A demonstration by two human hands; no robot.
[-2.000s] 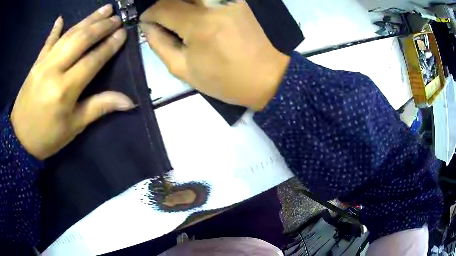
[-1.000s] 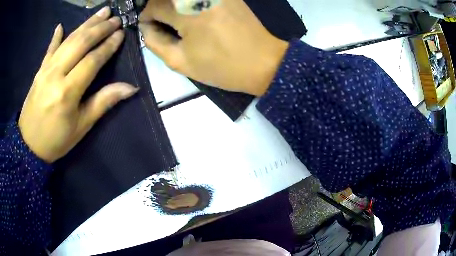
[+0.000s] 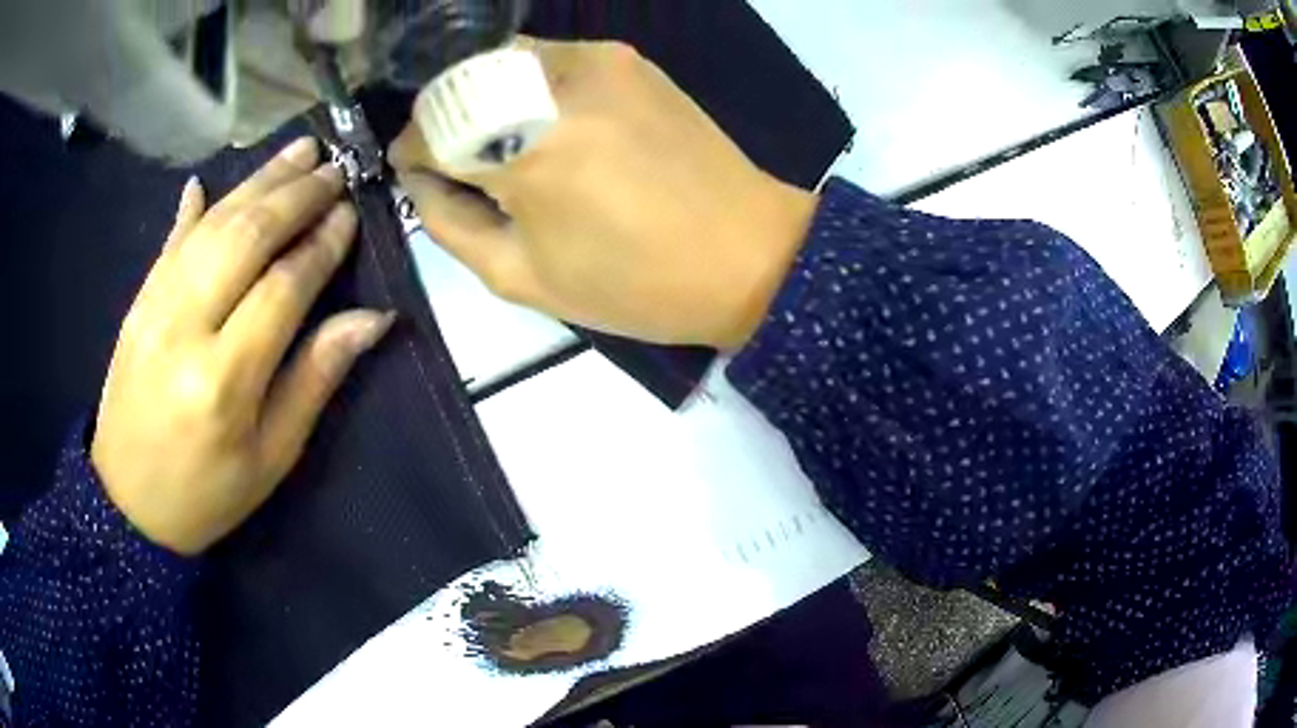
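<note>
The dark garment panel [image 3: 363, 469] lies across the machine bed and table, with a narrow stitched edge running from the presser foot [image 3: 359, 164] down toward me. My left hand [image 3: 235, 363] lies flat on the panel, fingertips beside the foot, thumb apart, gripping nothing. My right hand [image 3: 612, 192] is bent at the right of the foot, fingertips close to the seam; whether it pinches the cloth is hidden. The white ribbed knob [image 3: 488, 107] on the machine head covers part of it. More dark cloth shows beyond and under my right hand.
The machine head [image 3: 142, 71] is at the top left. A yellow-brown parts tray [image 3: 1235, 185] with small metal items stands at the far right. A brown worn patch [image 3: 548, 636] marks the white table's front edge. Thread tails lie near the panel's lower corner.
The view has shifted, so the machine head and knob show more fully and the hands, cloth and table sit lower. Both hands keep nearly the same place beside the foot.
</note>
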